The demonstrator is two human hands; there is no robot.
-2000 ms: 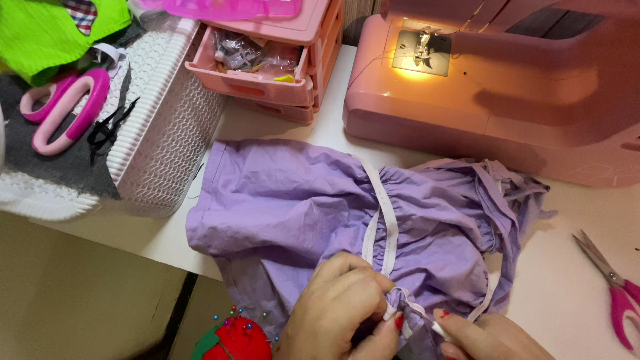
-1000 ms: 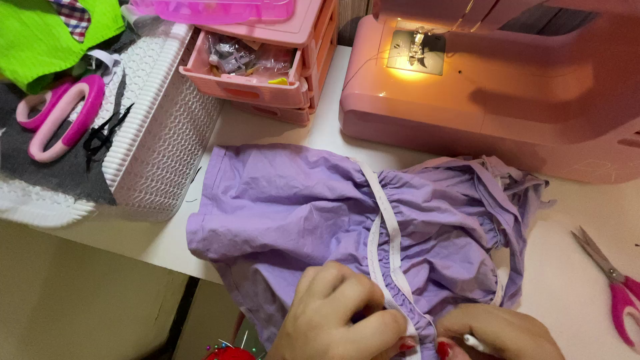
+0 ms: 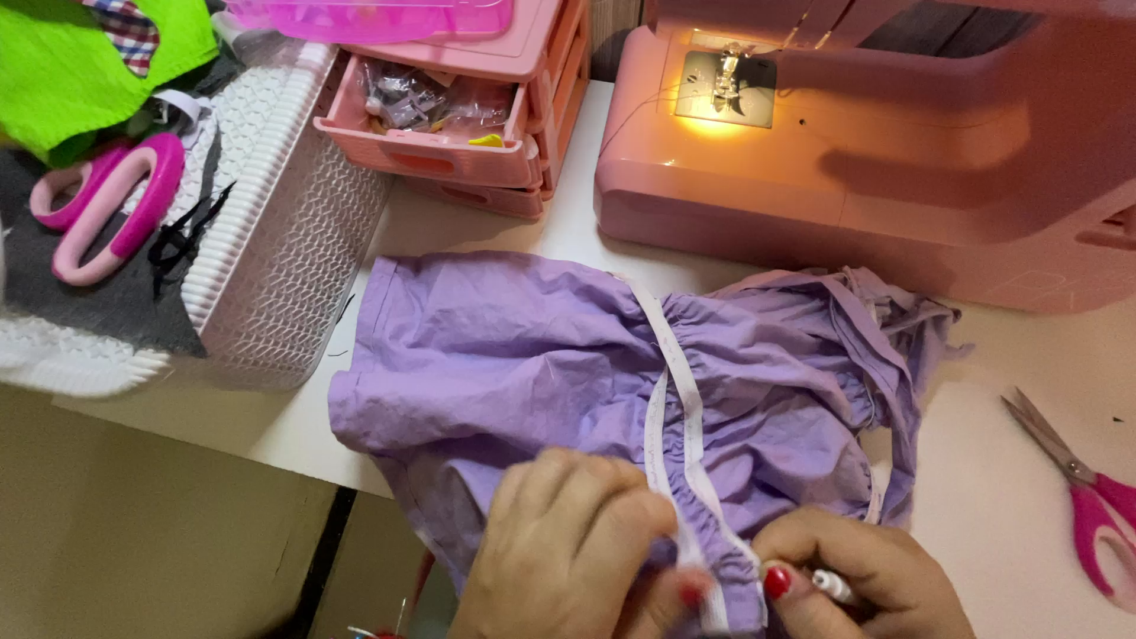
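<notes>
A gathered purple fabric garment [image 3: 532,355] lies across the white table, with white elastic bands [image 3: 679,364] running over its ruffled middle. Near the bottom of the view my left hand [image 3: 577,550] pinches the cloth and elastic between thumb and fingers. Close by on the right, my right hand [image 3: 861,577] grips the edge of the gathered cloth and also holds a thin white tool [image 3: 834,586], whose kind I cannot tell; most of it is hidden in the palm. Both thumbs face each other across the gathered strip.
A pink sewing machine [image 3: 843,177] with its lamp lit stands behind the garment. Small scissors [image 3: 1074,479] lie at right. At left are a white basket [image 3: 293,266], large pink-handled scissors [image 3: 115,213] and green fabric [image 3: 98,80]. A pink drawer unit [image 3: 435,160] has one drawer out.
Both hands have moved lower along the elastic, drawing it out straighter. The red pincushion, plain at first, now barely shows at the bottom edge. The white tool in my right hand shows more.
</notes>
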